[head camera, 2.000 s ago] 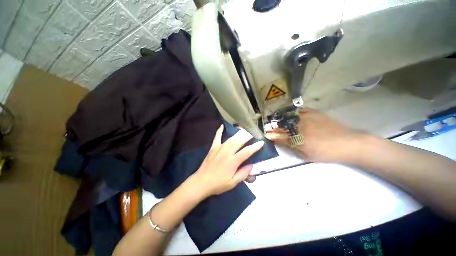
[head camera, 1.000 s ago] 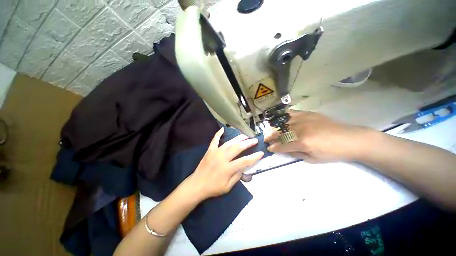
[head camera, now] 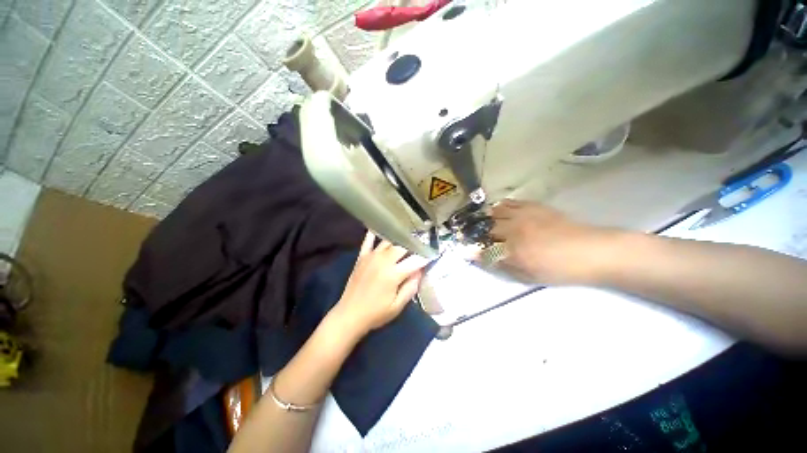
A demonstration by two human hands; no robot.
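A cream sewing machine head stands over the pale needle plate. My left hand lies on the navy cloth, fingers somewhat apart and fingertips just left of the presser foot. I see no clear grip on the cloth. My right hand is right of the needle area; its fingertips are partly hidden behind the foot parts and the brassy knob. Whether they hold anything cannot be told. A dark brown cloth heap lies left of the machine, joined or overlapping with navy cloth.
Blue-handled snips lie on the white table at right. A whitish round dish is behind the arm. Brown cardboard and a yellow object are at left. A white brick-pattern wall stands behind.
The view has shifted, showing more of the machine top and a red item. The navy piece's end no longer shows beside the foot, baring the plate. My left hand is closer to the foot.
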